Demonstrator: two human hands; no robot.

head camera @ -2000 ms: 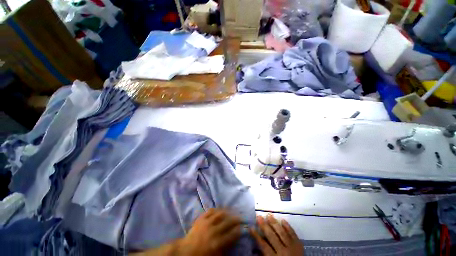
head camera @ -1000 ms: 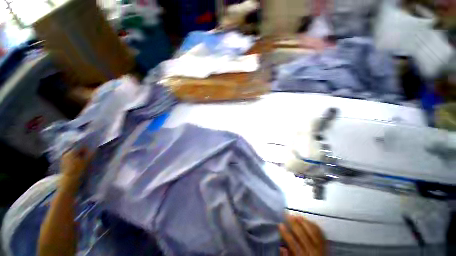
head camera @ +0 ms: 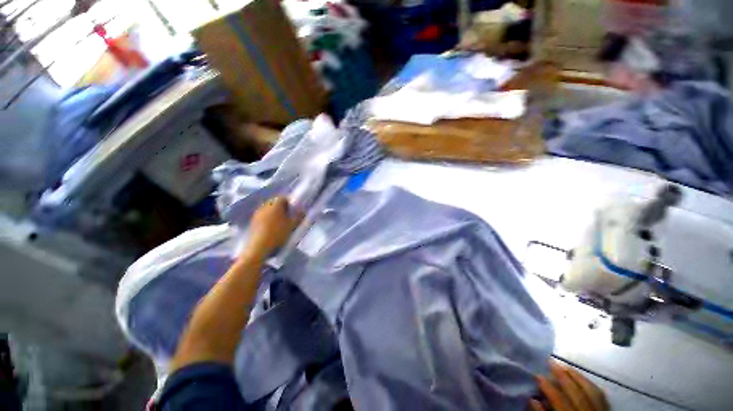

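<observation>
A blue-grey garment body (head camera: 418, 297) lies bunched over the table's left part and hangs over its front edge. My left hand (head camera: 273, 223) is at the stack of cut pieces (head camera: 309, 160) at the table's left, its fingers closed on a cloth edge. Which layer it grips is hard to tell. My right hand (head camera: 572, 390) is at the bottom right, partly cut off by the frame edge, fingertips on the garment's right edge; its thumb is hidden. The white sewing machine head (head camera: 615, 249) stands right of the garment, its needle area away from the cloth.
A white-rimmed holder (head camera: 133, 277) with blue-grey cloth is below left. A plastic-wrapped brown package (head camera: 458, 140) with white cloth on it lies at the table's back. More blue-grey cloth (head camera: 651, 132) is at back right. A carton (head camera: 261, 64) stands behind the stack.
My left hand has moved from the garment beside my right hand to the stack at the left. The view has turned left. The garment is more bunched; my right hand stays at its right edge.
</observation>
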